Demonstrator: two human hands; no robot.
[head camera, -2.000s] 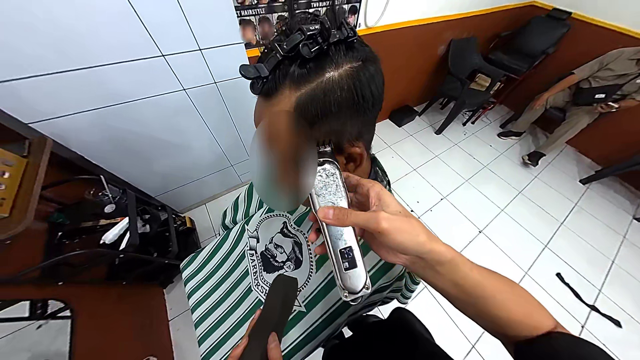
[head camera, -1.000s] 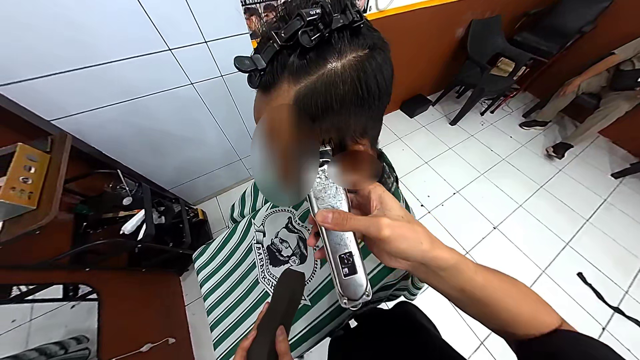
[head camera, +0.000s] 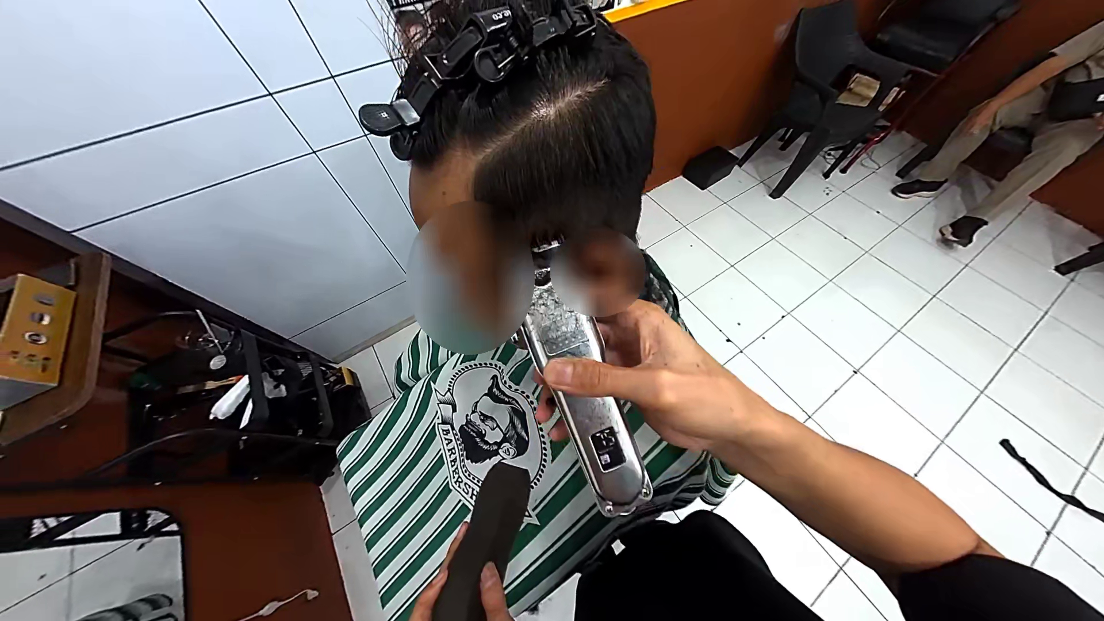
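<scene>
A silver cordless hair clipper (head camera: 582, 397) is gripped in my right hand (head camera: 655, 375), thumb on top. Its blade touches the hair at the side of a seated person's head (head camera: 569, 147), in front of the ear. Black sectioning clips (head camera: 483, 47) hold up the top hair beside a bare parting line. Lower down, my left hand (head camera: 461, 582) holds a dark, flat, elongated object (head camera: 492, 535), its kind unclear, over the lap. A green-and-white striped barber cape (head camera: 414, 509) with a printed bearded head covers the seated person. Part of the face and ear is blurred.
At left, a black trolley (head camera: 285, 388) with tools stands near a wooden shelf (head camera: 82, 354) bearing a yellow box (head camera: 39, 332). Black chairs (head camera: 819, 103) and another seated person's legs (head camera: 1000, 164) are at the upper right. A dark strap (head camera: 1048, 479) lies on the tiled floor.
The clipper's blade stays at the side of the head, with my right hand around it. My left hand still holds the dark object. The view has shifted somewhat.
</scene>
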